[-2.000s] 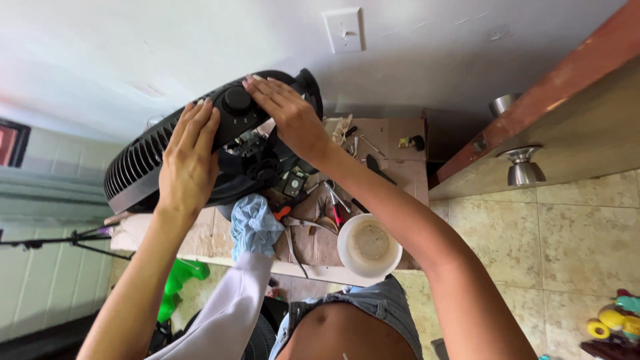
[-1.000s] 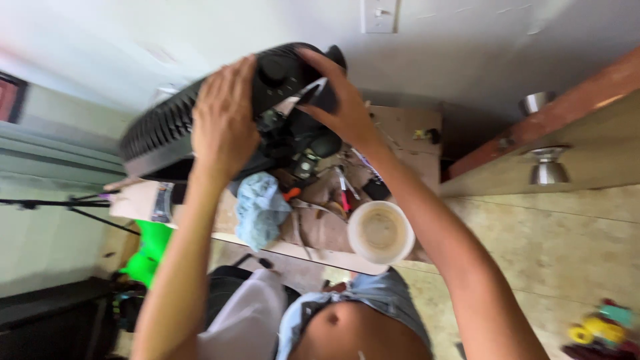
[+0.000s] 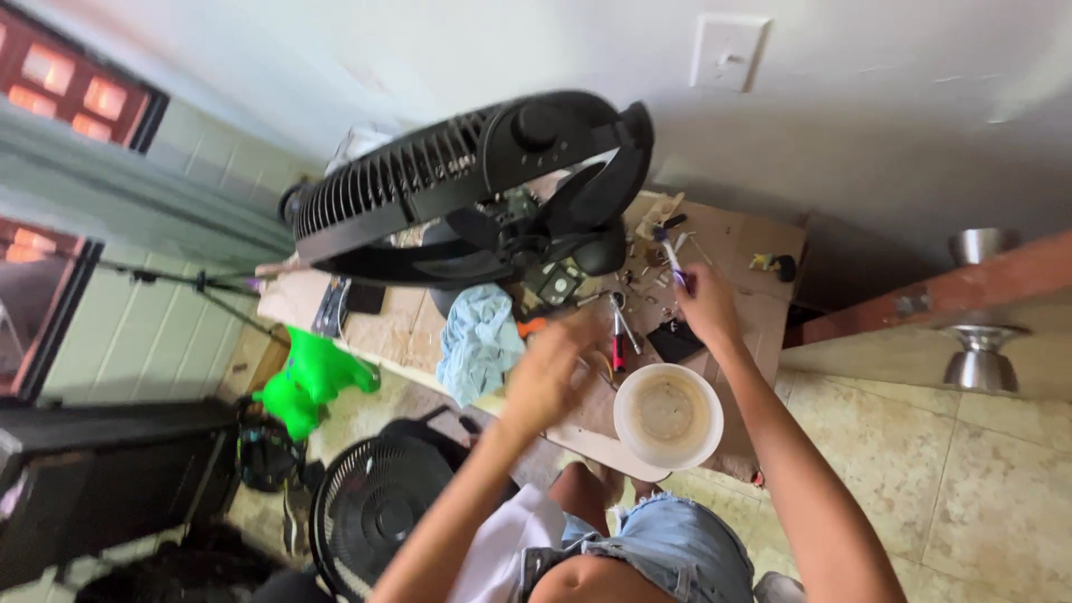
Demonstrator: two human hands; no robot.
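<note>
A black fan housing (image 3: 435, 176) with a knob, side slats and dark blades rests tilted on the cardboard-covered table (image 3: 745, 243). My right hand (image 3: 708, 306) is closed around a purple and white toothbrush (image 3: 672, 255), bristles pointing at the wall, over loose small parts. Blurred, my left hand (image 3: 557, 377) hovers above the table's near side, between a light blue cloth (image 3: 479, 343) and a red-handled tool (image 3: 619, 347); whether it holds anything is unclear. A white plastic tub (image 3: 668, 416) stands at the near edge, with a black flat piece (image 3: 675, 340) behind it.
A round black fan grille (image 3: 381, 515) is low at the left, near a bright green toy (image 3: 306, 381). A thin black stand (image 3: 201, 283) reaches the table's left end. At the right is a door edge (image 3: 913, 297) with metal knobs (image 3: 980, 368).
Both hands have let go of the fan housing, which they touched in the earlier frames. My right hand has taken hold of the toothbrush; my left hand has come down toward the near edge.
</note>
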